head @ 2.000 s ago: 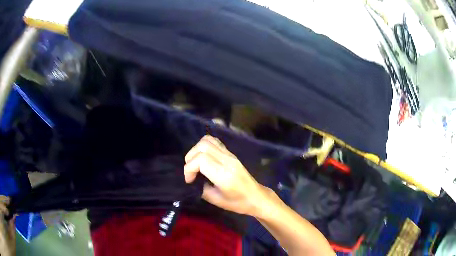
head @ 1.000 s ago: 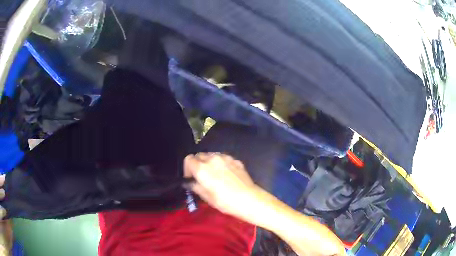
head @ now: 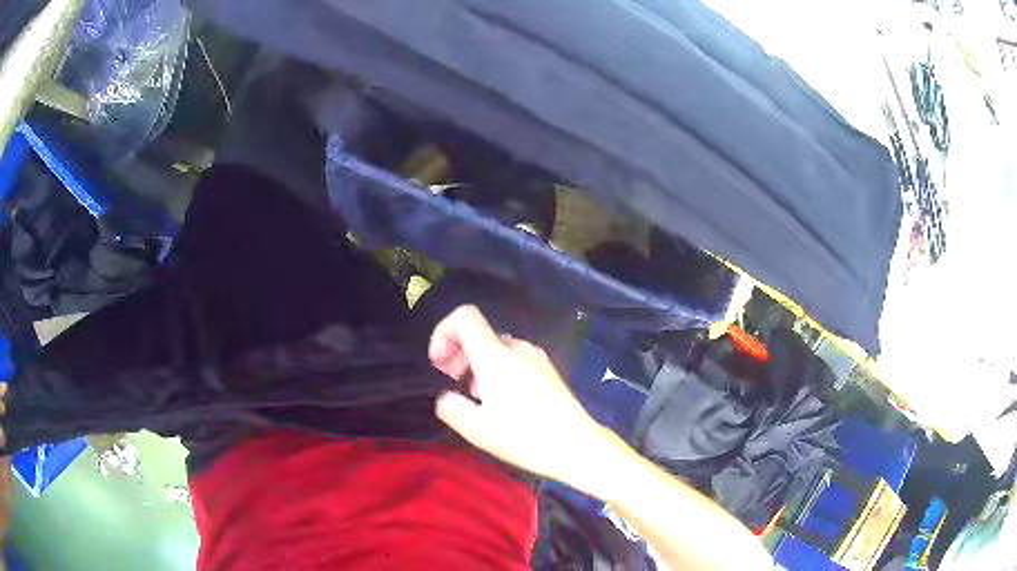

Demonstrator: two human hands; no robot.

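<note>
A black garment piece [head: 279,290] lies over my lap, stretched from the left edge to the middle of the head view. My right hand [head: 513,402] is over its right end, fingers curled and thumb below; whether it pinches cloth or holds a small tool is hidden. My left hand [head: 3,480] is only a sliver at the left edge, by the garment's left end, its fingers cut off. A long folded navy band panel [head: 602,123] lies along the near edge of the table.
Red clothing [head: 357,502] covers my lap. A blue-edged cloth tray [head: 480,240] hangs under the white table [head: 948,323]. A blue bin [head: 67,167] and clear plastic bag [head: 134,67] are at left. Grey-black cloth [head: 714,413] and a red object [head: 747,344] are at right. Long dark tools [head: 920,167] lie on the table.
My right hand has moved off the garment's small white label, which no longer shows, and its fingers are raised. My left hand has slipped further out of view. The camera view has shifted.
</note>
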